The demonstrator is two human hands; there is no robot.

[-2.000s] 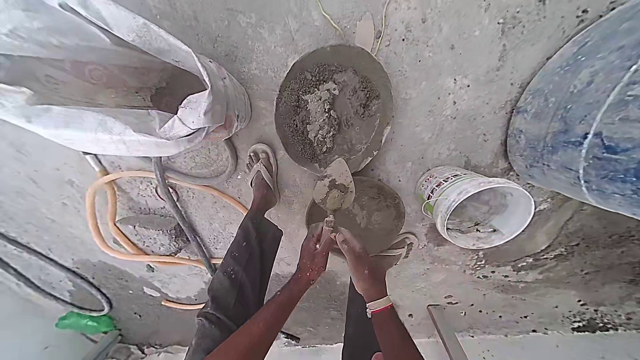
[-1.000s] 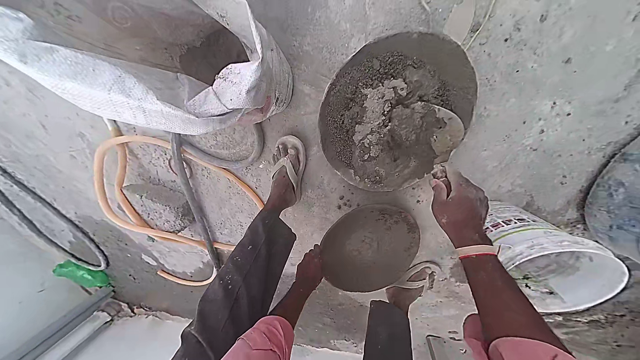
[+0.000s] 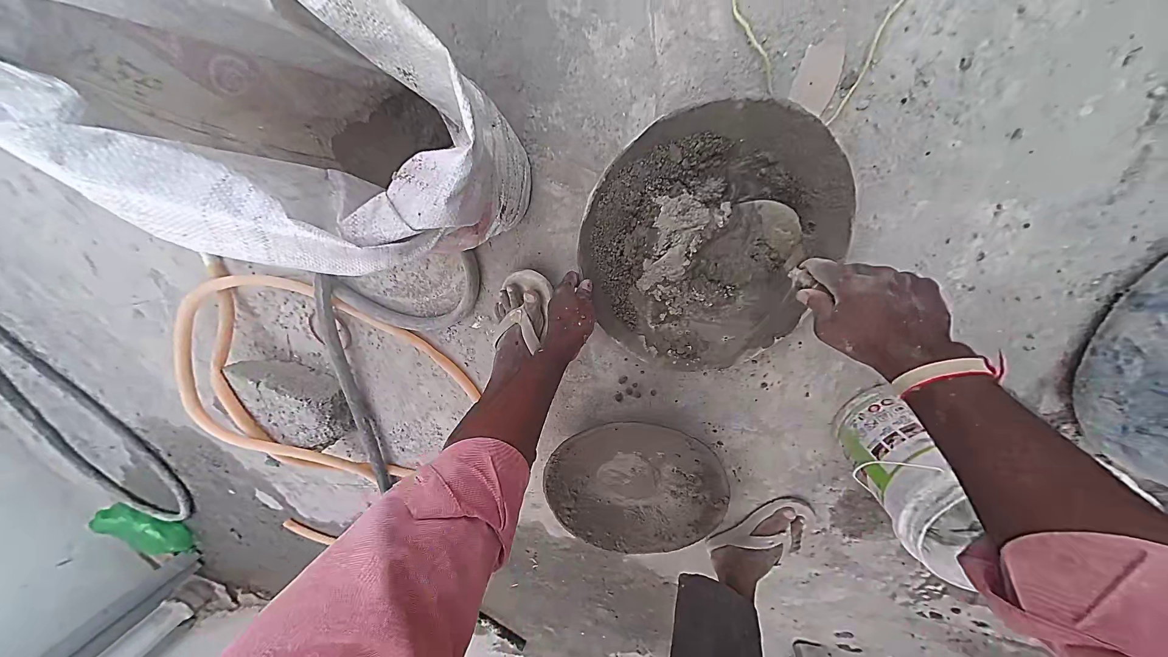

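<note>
A wide round pan (image 3: 830, 173) holds grey mortar mix (image 3: 680, 242), part wet and part crumbly. My right hand (image 3: 876, 310) grips the handle of a trowel (image 3: 774, 228) over the pan's right side, its blade lying in the mortar. At the pan's left rim is my left hand (image 3: 573, 315), its fingers touching or gripping the edge; which of the two is hard to tell. A smaller round pan (image 3: 698, 484) coated with mortar rests on the floor between my feet, nearer to me.
An open woven sack (image 3: 274, 214) of grey powder stands at upper left. Orange hose (image 3: 187, 356), grey hose (image 3: 339, 374) and a lump of hardened mortar (image 3: 287, 397) lie below it. A white bucket (image 3: 899, 456) is under my right forearm; a blue drum (image 3: 1127, 374) stands at far right.
My left hand has left the smaller pan and moved up to the large pan's left rim. The trowel has shifted from the large pan's right edge farther into the mortar.
</note>
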